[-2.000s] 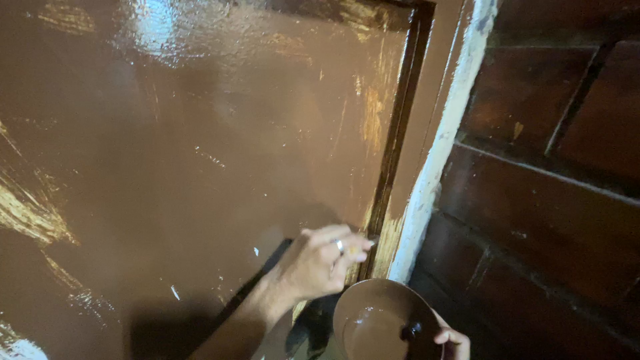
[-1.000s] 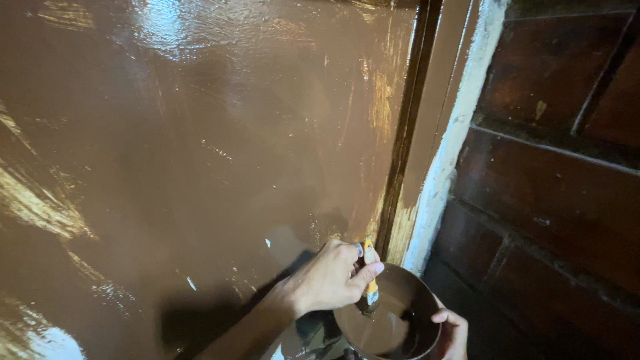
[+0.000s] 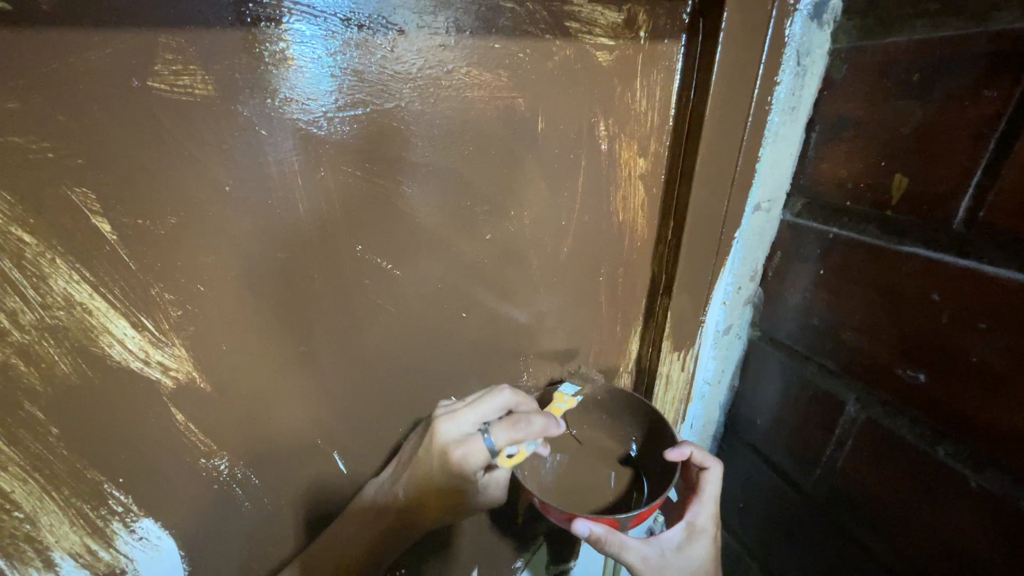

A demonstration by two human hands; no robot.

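My left hand [image 3: 480,448], with a ring on one finger, grips the yellow handle of a small paintbrush [image 3: 560,402]. The brush is over the left part of a round red container [image 3: 596,516], near its rim; its bristles are hard to make out. Brown paint [image 3: 588,472] lies inside the container. On the container's right and lower side, my right hand [image 3: 672,512] holds it by the rim and wall. Behind both hands is a door-like panel [image 3: 416,240] coated in glossy brown paint, with streaks of lighter surface showing through.
A dark groove [image 3: 676,184] and a brown frame [image 3: 712,160] run down the panel's right side. Beyond them come a whitish strip [image 3: 760,232] and a dark red brick or block wall [image 3: 896,320]. Lighter streaked patches [image 3: 96,304] show at the panel's left.
My left hand has come away from the panel's lower right edge to the container. Since a second ago the brush has tipped, its far end now pointing up and right.
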